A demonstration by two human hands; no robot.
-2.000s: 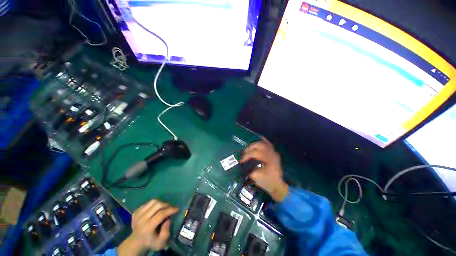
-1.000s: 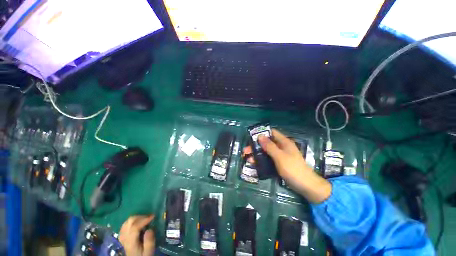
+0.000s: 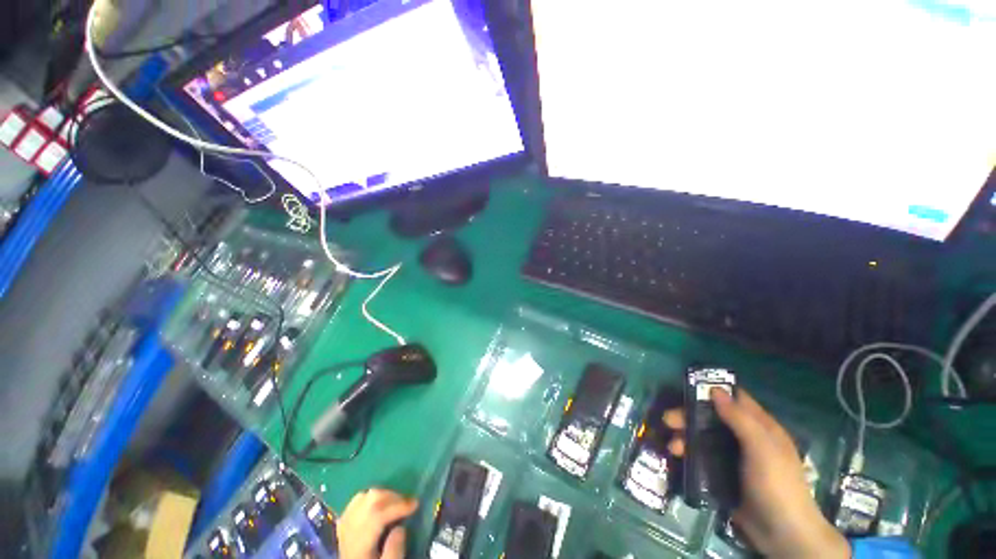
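Observation:
My right hand (image 3: 765,470) holds a black handheld device (image 3: 710,442) with a white label at its top, above the clear blister tray (image 3: 491,420). Other devices lie in the tray's pockets, one (image 3: 587,420) left of the held one. A small white label (image 3: 513,373) lies in the upper left pocket. My left hand (image 3: 374,524) is at the bottom edge, partly cut off, left of the tray, with fingers curled; whether it holds anything is hidden. A device (image 3: 860,502) at the right has a white cable (image 3: 861,420) plugged into it.
A barcode scanner (image 3: 377,393) with a dark cord lies left of the tray. A mouse (image 3: 446,260) and keyboard (image 3: 644,257) lie below the monitors (image 3: 382,98). More filled trays (image 3: 257,317) stand at the left. A white cable (image 3: 325,235) runs down to the scanner's head.
My right hand first reached by the white label at the tray's upper left; it then took hold of a device and still holds it. The camera view has swung right, then back left.

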